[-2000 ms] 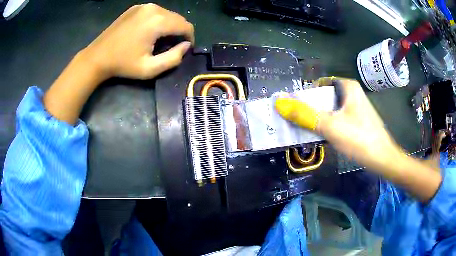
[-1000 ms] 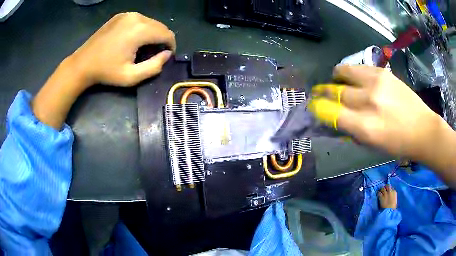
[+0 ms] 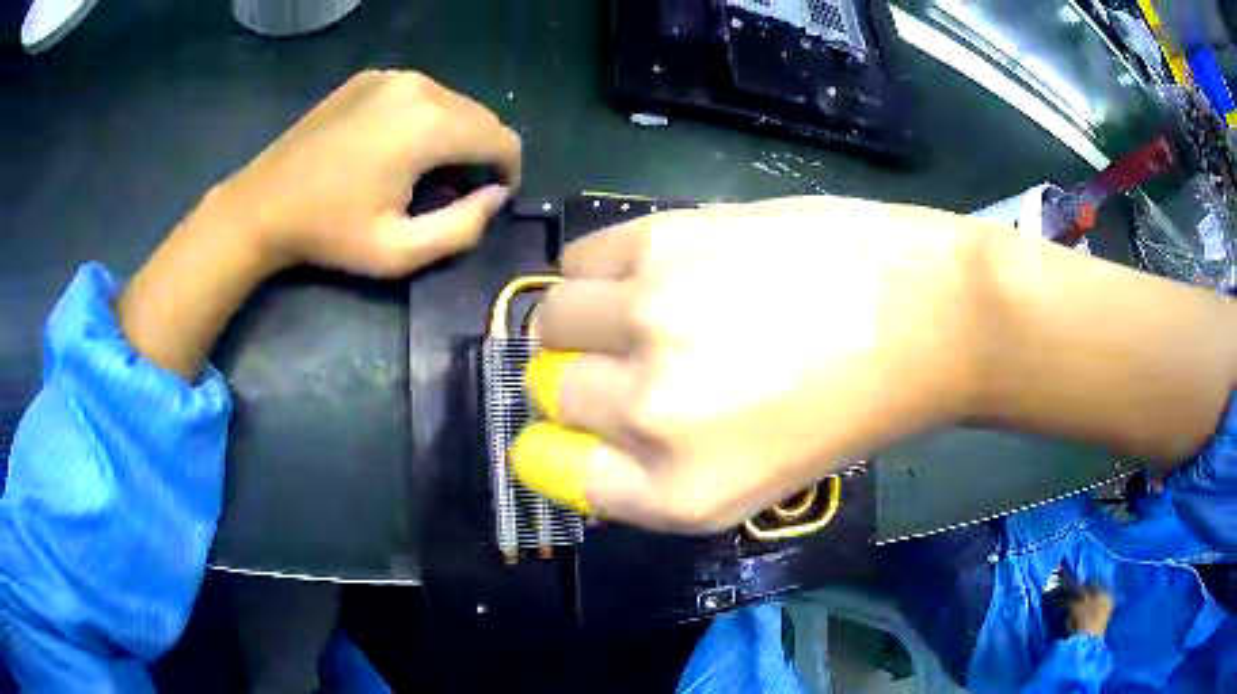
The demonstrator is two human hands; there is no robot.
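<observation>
My left hand (image 3: 394, 176) is curled with thumb and fingers around the upper left corner of the black stencil jig (image 3: 448, 447). My right hand (image 3: 760, 353), with yellow finger cots on two fingers, reaches across the jig from the right, blurred and palm down. It hides the stencil and the squeegee seen in it earlier. The silver fins of a heatsink (image 3: 522, 468) show left of its fingertips, with part of a copper-gold heat pipe above. Another heat pipe loop (image 3: 798, 508) shows below my right wrist side.
A second black jig (image 3: 760, 68) lies behind. A white paste tub (image 3: 1027, 210) with a red-handled tool (image 3: 1133, 166) stands at the right, partly hidden. A pale container (image 3: 292, 11) is cut off at the top. Another person's hand (image 3: 1088, 610) and blue sleeves show lower right.
My right hand has swept left from the jig's right side to over the left heatsink, covering the stencil. My left hand stays at the jig's corner. The view has shifted slightly.
</observation>
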